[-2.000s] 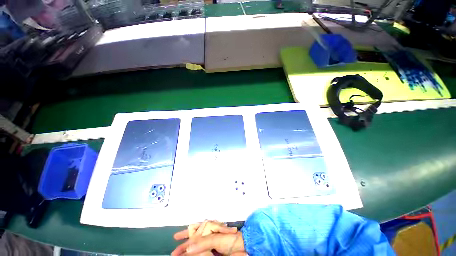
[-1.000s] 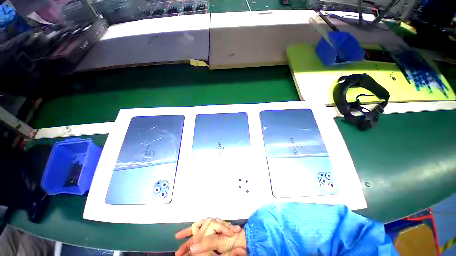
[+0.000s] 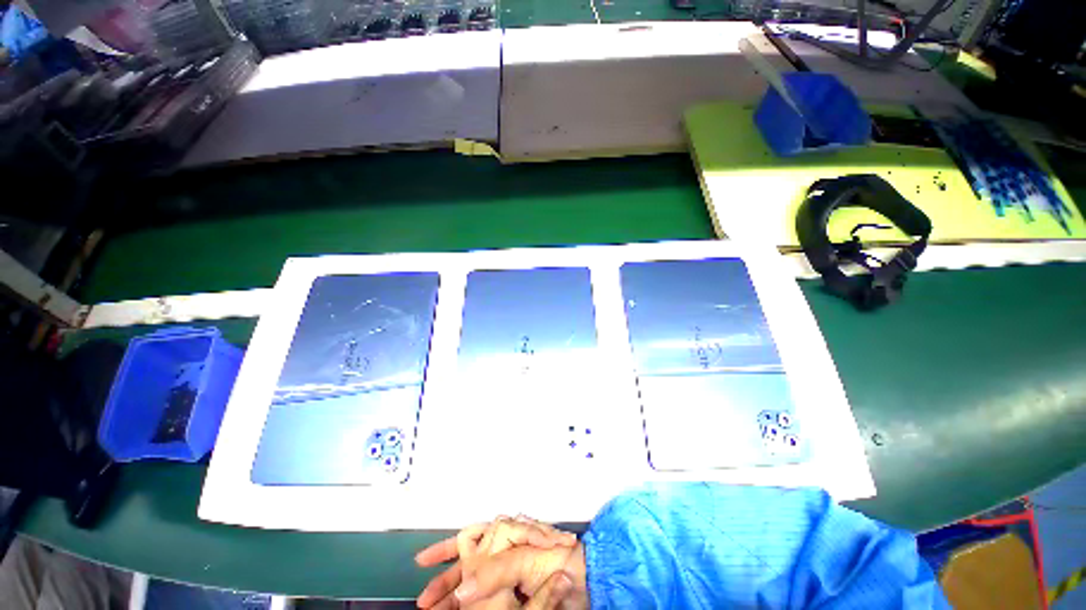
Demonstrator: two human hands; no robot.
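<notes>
A white foam tray [image 3: 447, 500] holds three blue tablets, backs up: left [image 3: 345, 358], middle [image 3: 525, 322] and right [image 3: 697, 340]. Camera rings [image 3: 384, 449] show at the left tablet's lower right corner, and others [image 3: 780, 431] on the right tablet. The middle tablet's lower part is washed out by glare, with several dark dots [image 3: 579, 441]. My right hand [image 3: 550, 572], below a blue sleeve, and my left hand [image 3: 498, 539] overlap at the tray's front edge, fingers interlaced. Where one hand ends is unclear. No part shows in them; the palms are hidden.
A blue bin [image 3: 167, 399] with small black pieces stands left of the tray. Behind right, a yellow-green board [image 3: 744, 185] bears a black strap [image 3: 813, 238], another blue bin [image 3: 812, 113] and blue slender items [image 3: 1000, 167]. Pale panels [image 3: 631, 89] lie beyond the dark green belt [image 3: 393, 209].
The view has shifted slightly, so the tray sits a little higher and farther right. My hands stay together at the tray's front edge, with small finger movements.
</notes>
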